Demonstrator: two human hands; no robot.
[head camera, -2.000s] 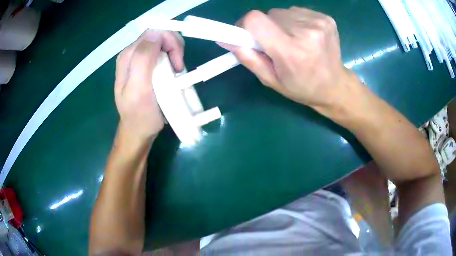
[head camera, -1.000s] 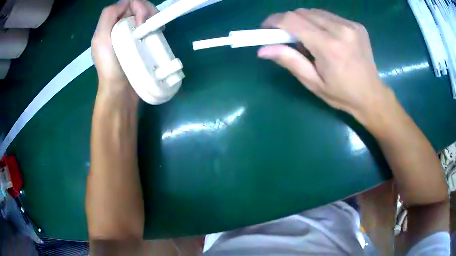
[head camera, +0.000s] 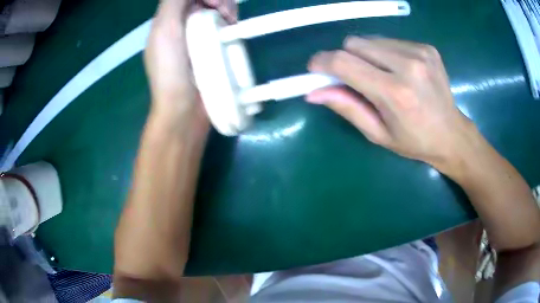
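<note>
My left hand (head camera: 175, 65) grips an off-white rounded oval top (head camera: 208, 71) by its far side, with its inner face turned right. One long white tube (head camera: 320, 18) sticks out from the upper part of that face. My right hand (head camera: 402, 94) pinches a second white tube (head camera: 284, 87) between thumb and fingers. The narrower end of this tube meets the lower part of the face. Whether it sits inside its socket is blurred. Both hands are above the green bench (head camera: 308, 207).
White tubes (head camera: 526, 41) lie at the upper right. Beige tanks (head camera: 22, 47) stand at the upper left. A beige tank with a brown band (head camera: 44, 192) is at the left edge. A white stripe (head camera: 77, 89) curves across the bench.
The second tube has come from apart to touching the top. The top has moved right. A banded tank now shows at the left edge where the red tray was seen.
</note>
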